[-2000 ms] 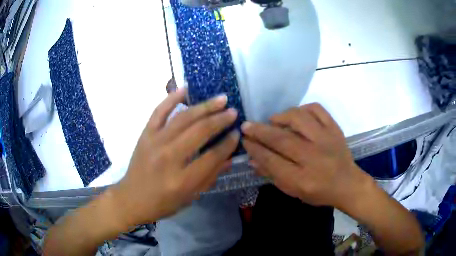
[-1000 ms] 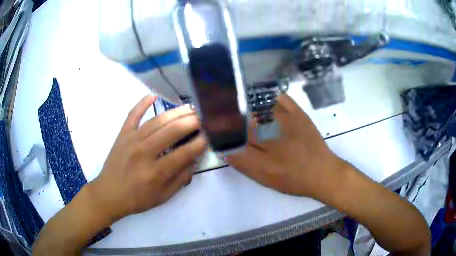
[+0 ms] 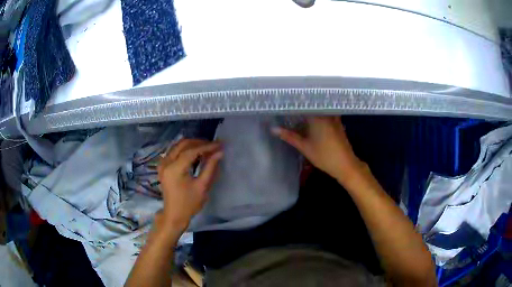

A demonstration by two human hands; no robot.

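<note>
A pale grey pocket bag piece lies in my lap below the table edge, its lower edge rounded. My left hand is at its left edge, thumb and fingertips close together on the cloth. My right hand is at its upper right, the thumb over the cloth and the other fingertips blurred or hidden near the table edge. A navy speckled pocket facing lies on the white table, cut off at the top of the picture.
More navy facings lie at the far left. A tape measure runs along the curved table edge. Crumpled grey cloth hangs below the table at left. A blue crate with grey cut parts stands at lower right.
The view has tipped down, and the machine head has left it. Both hands have moved from beside the needle area to the grey cloth in the lap.
</note>
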